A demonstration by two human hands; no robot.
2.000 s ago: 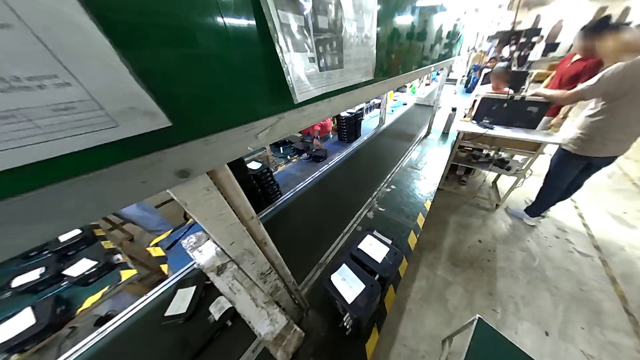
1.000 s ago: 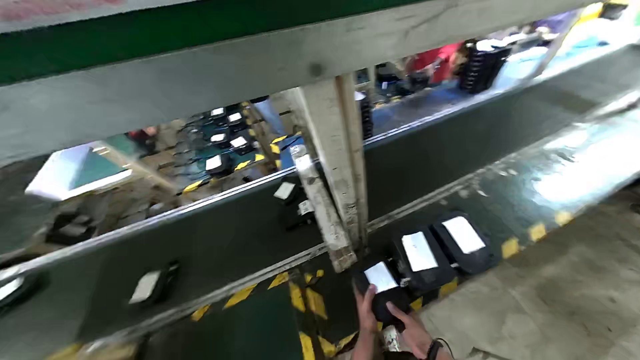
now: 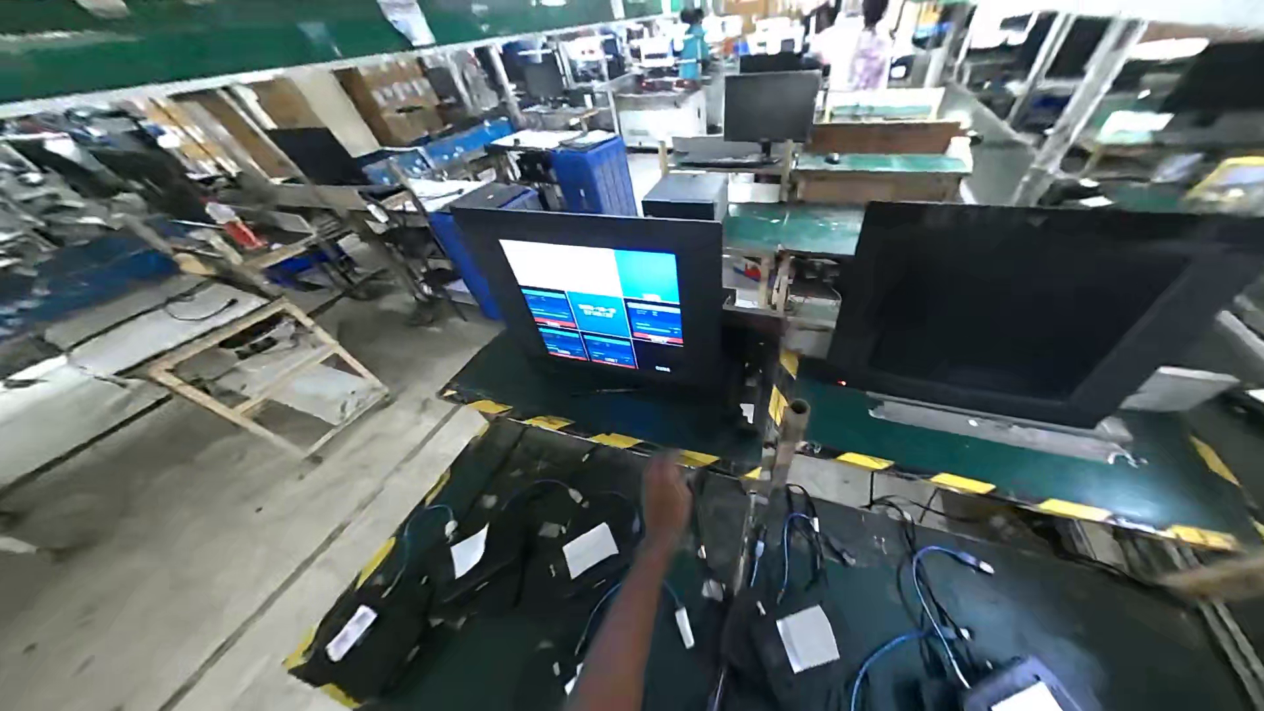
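Note:
A single bare forearm rises from the bottom middle, and I take its blurred hand for my left hand (image 3: 667,484). It is over the far part of the dark work surface, near the yellow-and-black edge tape (image 3: 617,440); whether it holds anything cannot be told. My right hand is out of view. Black devices with white labels lie around the forearm: one at the lower left (image 3: 390,637), another just left of the hand (image 3: 592,583). Thin blue cables (image 3: 918,583) lie among them. Beyond the tape stands a lit monitor (image 3: 602,311) showing coloured tiles.
A larger dark screen (image 3: 1027,306) stands at the right on a green surface. A short upright pipe (image 3: 788,444) rises between the two surfaces. At the left is a wooden-framed stand (image 3: 276,380) on the concrete floor. Blue bins (image 3: 595,176) and people are farther back.
The view has swung from the conveyor to a bench with monitors. One second ago both hands were at a black labelled device beside the conveyor; now only one hand shows.

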